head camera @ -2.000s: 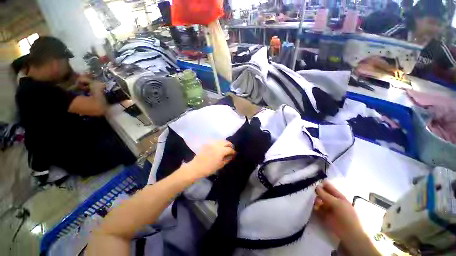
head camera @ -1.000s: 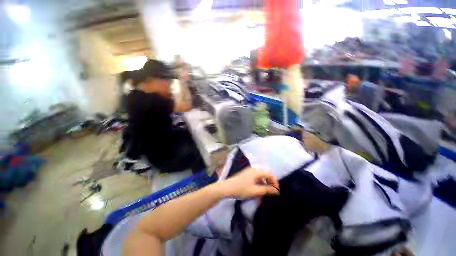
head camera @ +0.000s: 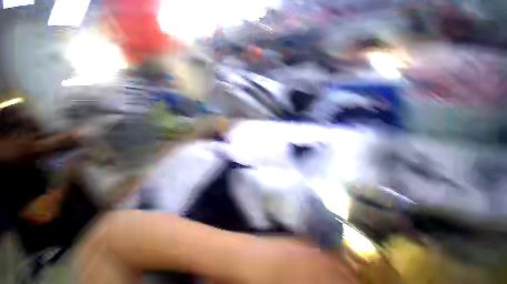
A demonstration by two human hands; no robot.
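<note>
The view is heavily blurred. White and black garment pieces [head camera: 278,194] lie heaped in front of me. My left forearm crosses the bottom from the lower left towards the right. My left hand [head camera: 333,269] is a smear at the bottom edge, and its fingers and anything in them cannot be made out. A yellowish blurred shape is at the lower right beside a bright lamp glow [head camera: 358,244]; whether it is my right hand cannot be told.
A person's arm [head camera: 47,144] and dark clothing show at the left. A blurred grey machine part [head camera: 130,136] and a green container [head camera: 167,119] stand beyond the heap. A blue basket edge [head camera: 394,102] is at the upper right, and a red hanging cloth [head camera: 136,33] is above.
The view has swung back to the right and blurred. My left forearm now lies lower and reaches further right; its hand has left the black fabric it was at.
</note>
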